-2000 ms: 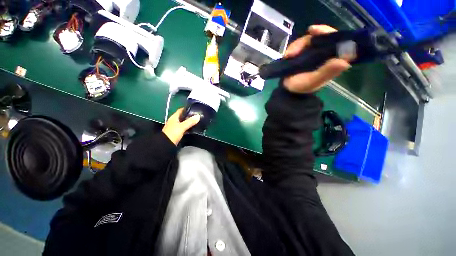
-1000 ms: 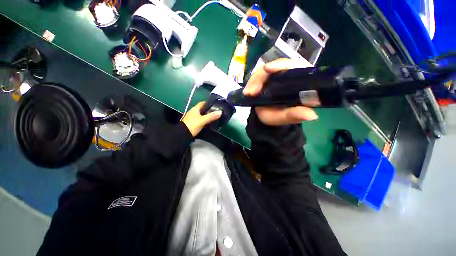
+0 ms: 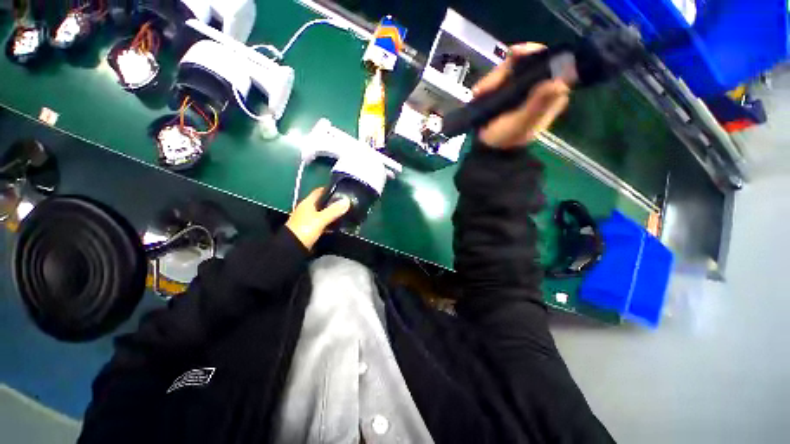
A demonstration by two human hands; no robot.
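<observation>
A white camera body (image 3: 358, 166) with a black ball (image 3: 352, 198) lies at the bench's front edge. My left hand (image 3: 315, 217) grips the black ball, fingers and thumb around its lower side. My right hand (image 3: 522, 95), partly blurred, holds a black electric screwdriver (image 3: 511, 94) above the bench, right of the camera body. The screwdriver's tip end points left toward the open white box (image 3: 442, 87) at the far edge. The tip and the box's contents are not clear.
Another white camera (image 3: 234, 74) and several lens boards (image 3: 180, 143) with orange wires lie left. A yellow-white tube (image 3: 373, 108) lies beyond the camera body. Black shells (image 3: 575, 240) and a blue bin (image 3: 627, 267) are at the right end. A stool (image 3: 80, 267) stands below left.
One second ago the screwdriver's front end was at the camera body. It has moved away, up and right, with my right hand. My left hand still holds the ball. The view has shifted.
</observation>
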